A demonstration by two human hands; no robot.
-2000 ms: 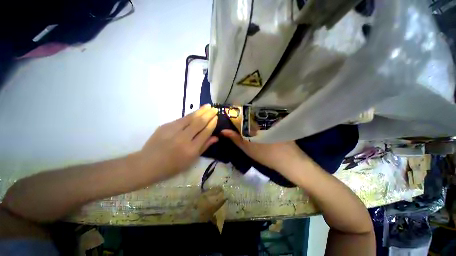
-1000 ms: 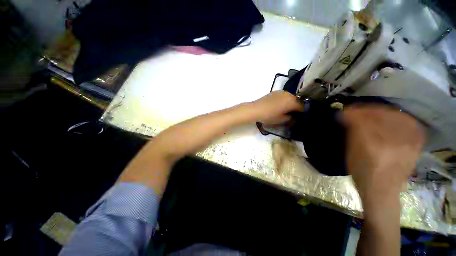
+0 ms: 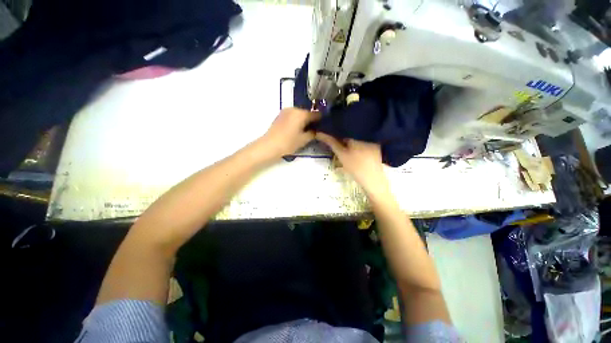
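Observation:
A navy-black garment piece (image 3: 395,117) lies under the white JUKI sewing machine (image 3: 455,50), bunched to the right of the needle area (image 3: 321,104). My left hand (image 3: 292,130) holds the cloth edge just in front of the needle. My right hand (image 3: 355,155) grips the cloth edge close beside it, on the right. The fingertips of both hands nearly meet and are partly hidden by the cloth. The needle tip cannot be made out.
A large dark garment pile (image 3: 120,33) with a pink strip (image 3: 146,72) lies on the white table (image 3: 167,120) at left. Brown paper (image 3: 534,169) lies at the table's right end. Blue cloth (image 3: 462,226) and clear plastic bags (image 3: 569,254) are below right.
The view has shifted and shows more of the machine. My right hand has come back from above the cloth at right to the needle area. The cloth is bunched under the machine arm.

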